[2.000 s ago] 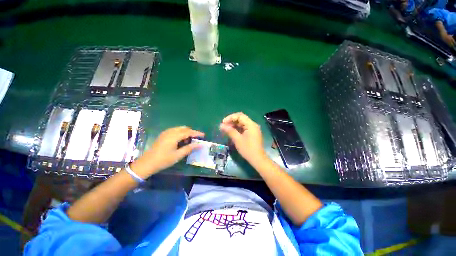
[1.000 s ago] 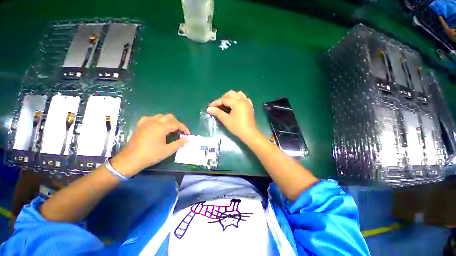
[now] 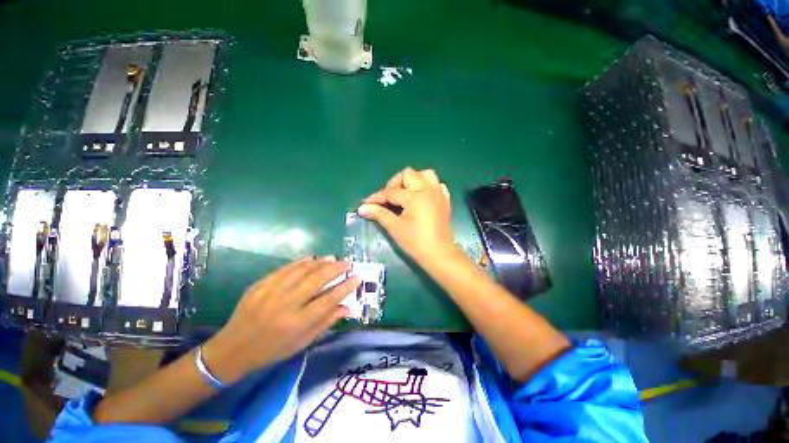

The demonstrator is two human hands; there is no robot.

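A small white sticker sheet with dark marks [image 3: 370, 292] lies at the bench's near edge. My left hand [image 3: 294, 303] has its fingertips on the sheet's left side and holds it; the thumb is partly hidden. My right hand [image 3: 413, 215] pinches the far end of a thin clear strip [image 3: 356, 235] between thumb and finger. The strip reaches down to the sheet. A display module [image 3: 509, 235] lies glossy black side up, right of my right hand, untouched; a bit of orange-brown flex shows at its left edge.
A clear blister tray [image 3: 112, 173] on the left holds several silver-backed modules. A tall stack of filled clear trays [image 3: 636, 208] stands at right. A wrapped post [image 3: 336, 39] rises at the far side, with small white scraps [image 3: 391, 75] beside it. Brown boxes show below the bench.
The view has shifted. My left fingers have moved from the sheet's upper left corner to lie flatter over its left side. The sheet now stands more upright in view, with the clear strip extending from it.
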